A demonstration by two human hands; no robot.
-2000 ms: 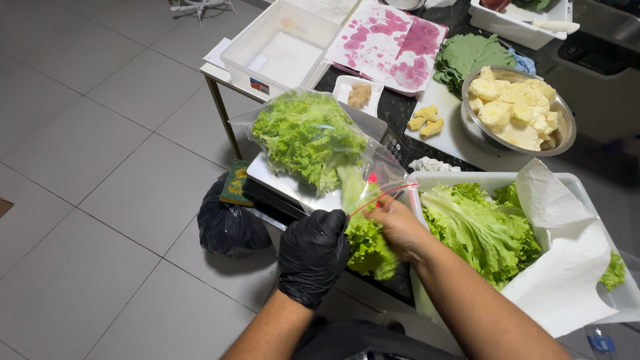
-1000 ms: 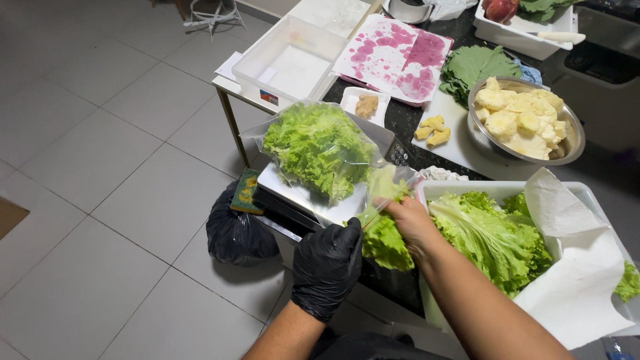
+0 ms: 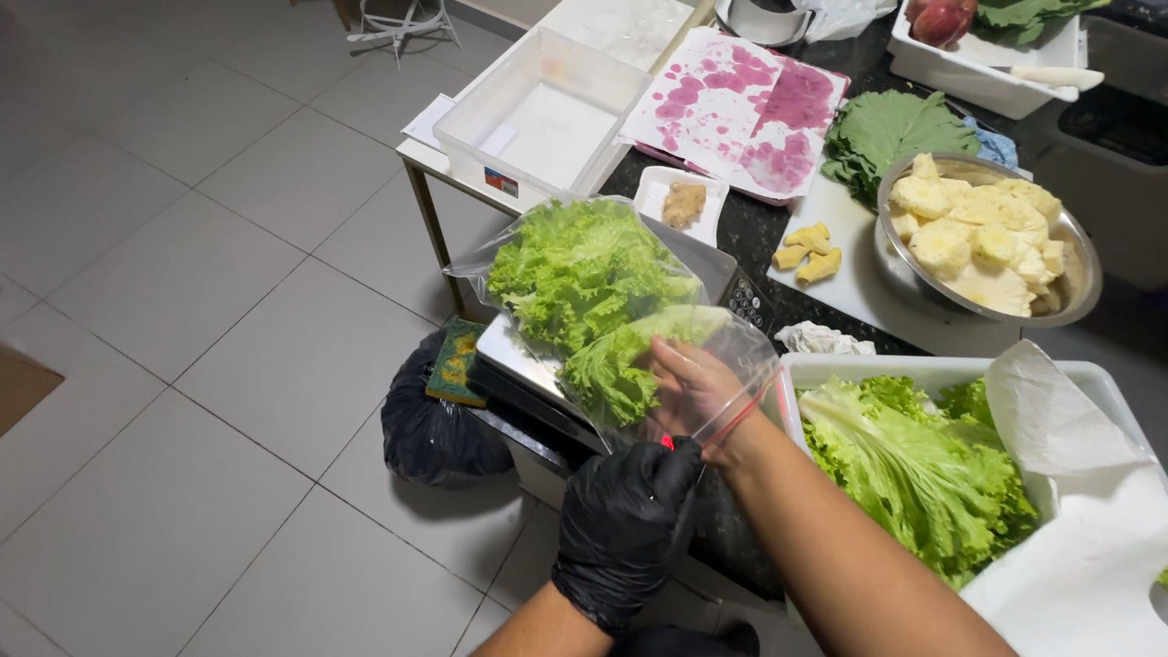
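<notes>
A clear zip bag holding green lettuce leaves lies over a kitchen scale with a metal plate. My left hand, in a black glove, grips the bag's edge near its red zip strip. Bare, my right hand is inside the bag's mouth with its fingers against a lettuce leaf; whether they grip it is hard to tell. To the right, a white plastic tub holds more lettuce and white paper towel.
A steel bowl of peeled, cut pieces stands on a white board beside ginger pieces. Behind the scale are a small white tray, a clear plastic bin and stained paper. A sponge and black bag are left.
My right hand has moved into the bag along with a lettuce leaf that was outside or at its mouth. My left hand still holds the bag's edge.
</notes>
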